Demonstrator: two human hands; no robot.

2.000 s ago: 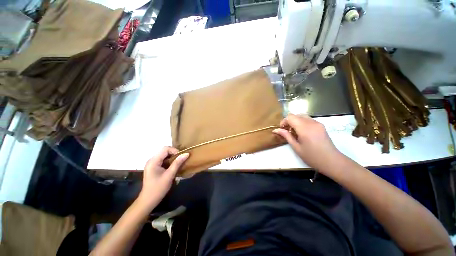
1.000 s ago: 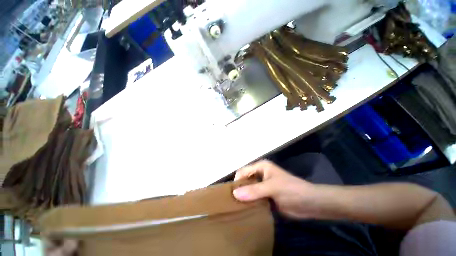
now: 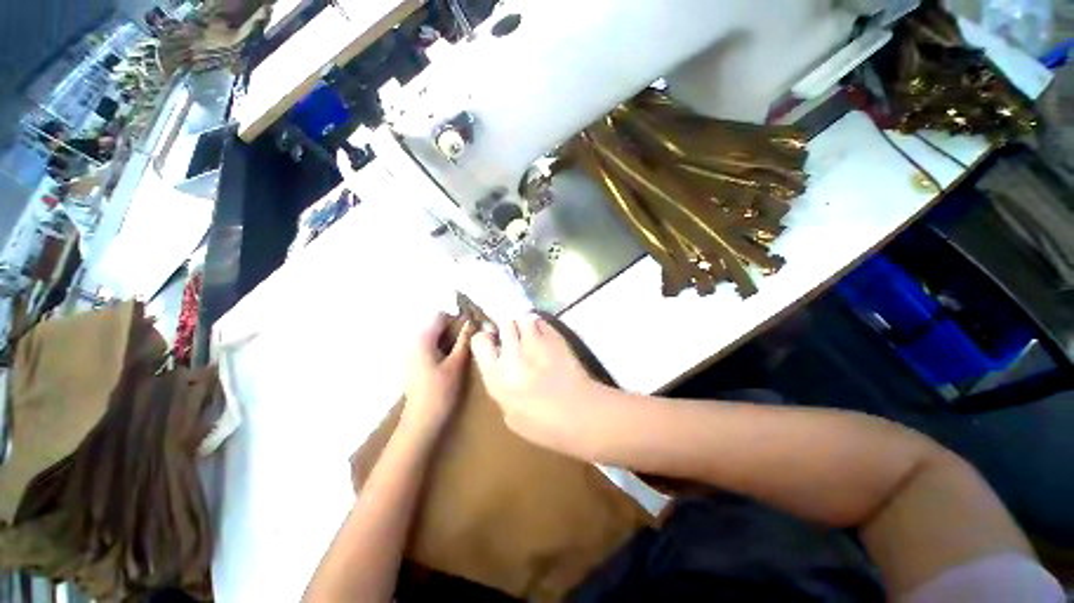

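The tan-brown fabric panel [image 3: 506, 501] lies on the white table's front part and over the wearer's dark-clothed lap. Its narrow far end is bunched near the needle area of the white sewing machine [image 3: 565, 71]. My left hand [image 3: 438, 375] pinches that far end from the left. My right hand [image 3: 536, 383] lies on the same end from the right, fingers pointing at the machine. The presser foot area [image 3: 512, 236] is just beyond the fingertips. The zipper on the panel is not clearly visible.
A fan of brown-and-gold zippers [image 3: 695, 189] lies on the machine bed at right. More gold-glinting zippers [image 3: 960, 88] sit at far right. Stacked brown panels [image 3: 141, 459] hang at left. Blue bins [image 3: 907, 312] are under the table at right.
The panel has moved from the lap and table edge up towards the needle and turned lengthwise. Both hands have come together at its far end; the left hand, earlier at the lower left, is now beside the right.
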